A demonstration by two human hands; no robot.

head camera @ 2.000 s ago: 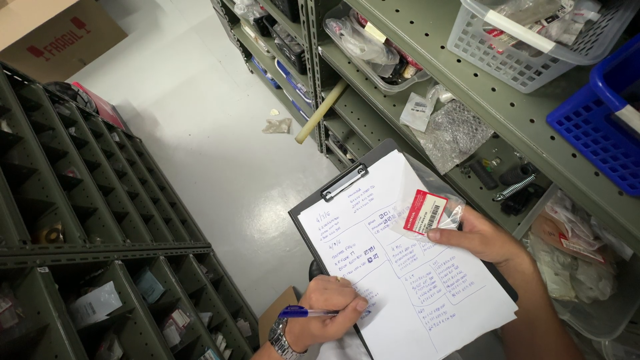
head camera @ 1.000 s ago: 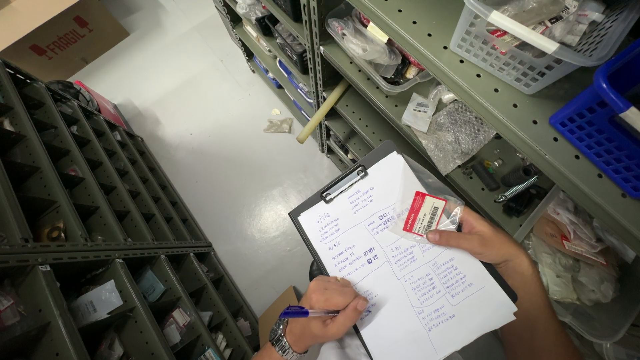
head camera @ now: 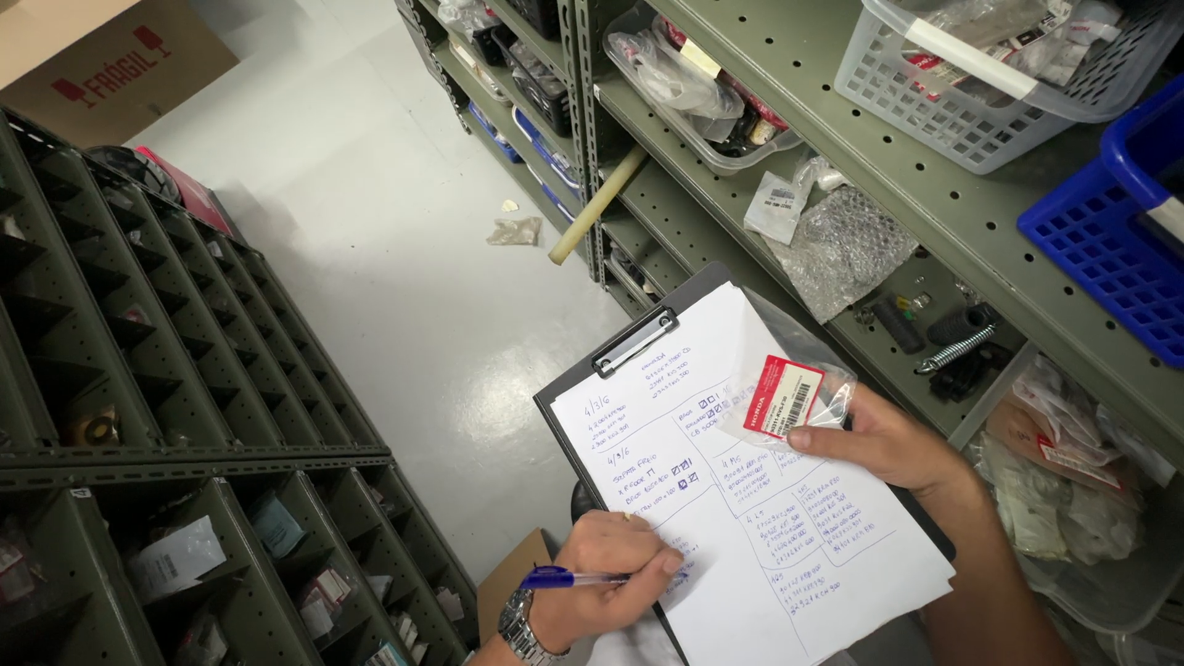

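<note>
A black clipboard (head camera: 705, 280) is tilted below me, with handwritten white sheets (head camera: 740, 592) under its metal clip (head camera: 636, 342). My left hand (head camera: 615, 573), wearing a ring and a metal wristwatch (head camera: 523, 629) at the wrist, grips a blue pen (head camera: 564, 578); its tip is hidden behind the fingers, over the paper. My right hand (head camera: 888, 444) supports the clipboard's right edge and pinches a clear plastic bag (head camera: 835, 388) with a red and white Honda label (head camera: 784, 396) against the sheets. The bag's contents cannot be made out.
Green metal shelves at right carry a grey basket (head camera: 962, 120), a blue basket (head camera: 1110, 222), bubble wrap (head camera: 846, 245), a spring (head camera: 957, 350) and bins of bagged parts. Divided metal bins (head camera: 194, 462) stand at left. A cardboard box (head camera: 120, 74) and a plastic scrap (head camera: 514, 231) lie beyond.
</note>
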